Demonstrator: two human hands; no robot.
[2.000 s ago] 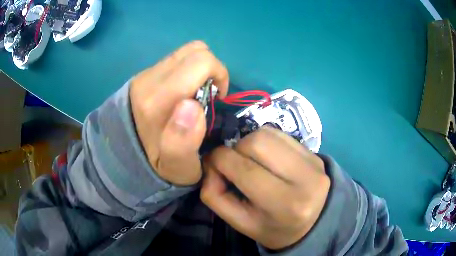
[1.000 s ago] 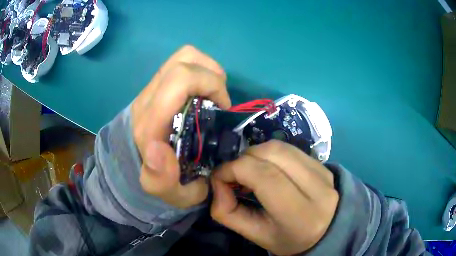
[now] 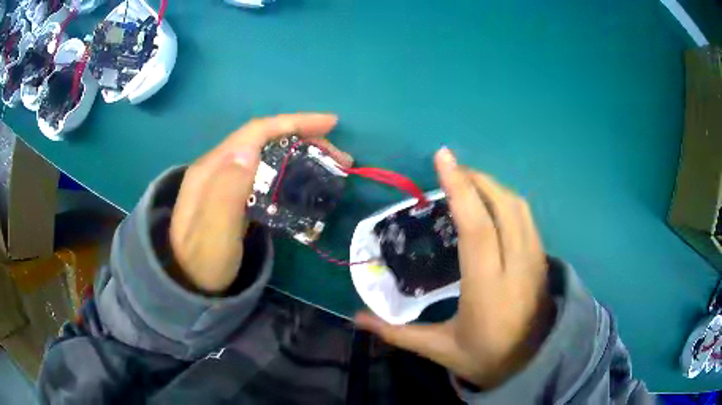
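My left hand holds the dark camera main board by its left side, its lens facing up. My right hand grips the white housing around its right side, with a black inner part seated inside. A thicker red lead runs from the board's upper right edge to the housing. A thin twisted lead runs from the board's lower edge to the housing. The right part of the housing is hidden by my fingers.
Several white housings with dark boards and red wires lie at the upper left. A cardboard box stands at the right edge. Another housing is at the lower right. Cartons are below the bench at left.
My right hand has left the board's lower edge and now grips the housing, which has moved down and left and turned. The board has tilted so its lens side faces up.
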